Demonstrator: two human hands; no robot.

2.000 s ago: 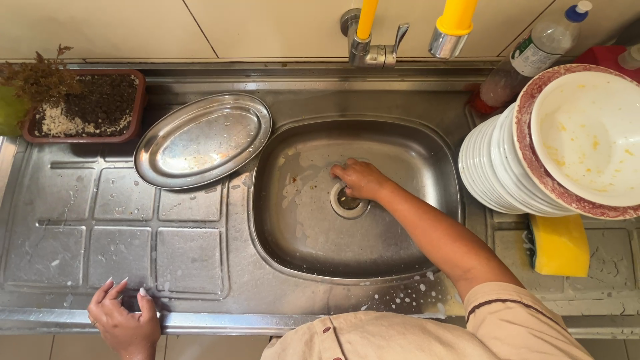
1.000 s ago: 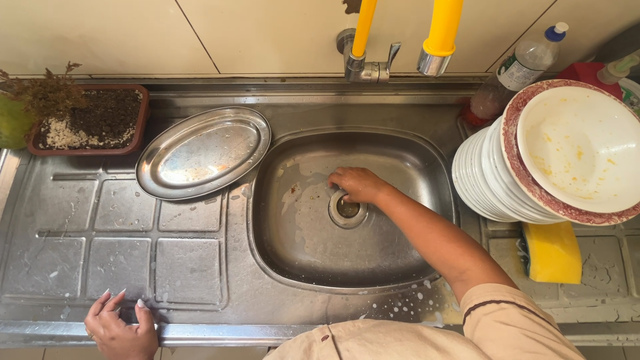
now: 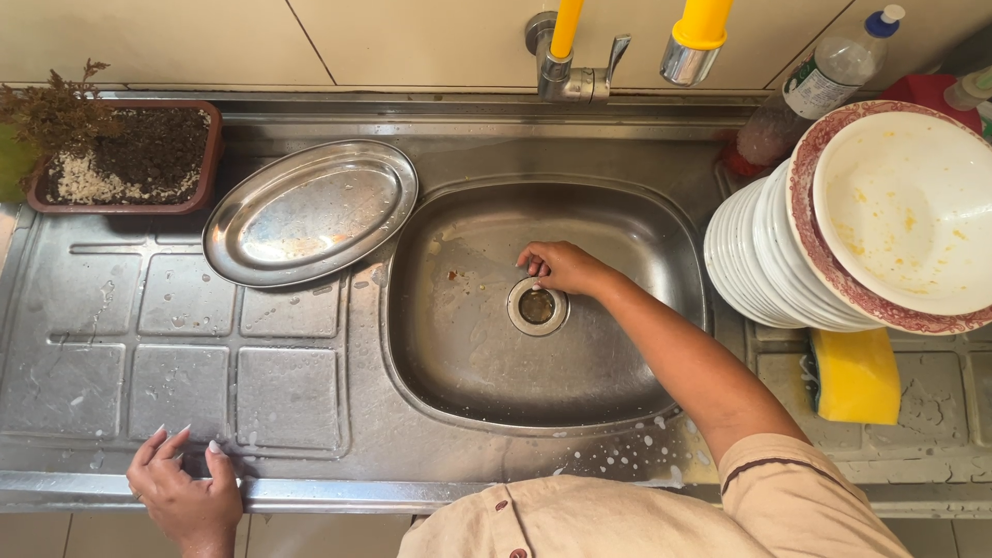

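My right hand (image 3: 564, 267) is inside the stainless steel sink basin (image 3: 480, 380), fingers bent at the upper edge of the drain strainer (image 3: 538, 308); whether a small scrap is between the fingertips cannot be told. Food bits (image 3: 456, 275) lie on the basin floor left of it. At the counter's front edge my left hand (image 3: 186, 482) rests with its fingers apart, holding nothing. An oval metal platter (image 3: 310, 213) sits left of the basin, partly over the ridged drainboard (image 3: 178, 387).
Right of the basin stand stacked white plates (image 3: 756, 256), a red-rimmed plate (image 3: 804, 186) and a food-stained white bowl (image 3: 903, 213), beside a yellow sponge (image 3: 856, 376). Behind are a plastic bottle (image 3: 825, 77), a faucet (image 3: 570, 81) with a yellow spout (image 3: 701, 27), and a planter (image 3: 128, 159).
My right hand stays by the drain; its fingers, stretched over the basin floor left of the drain earlier, now curl at the drain's upper rim. My left hand remains at the counter edge.
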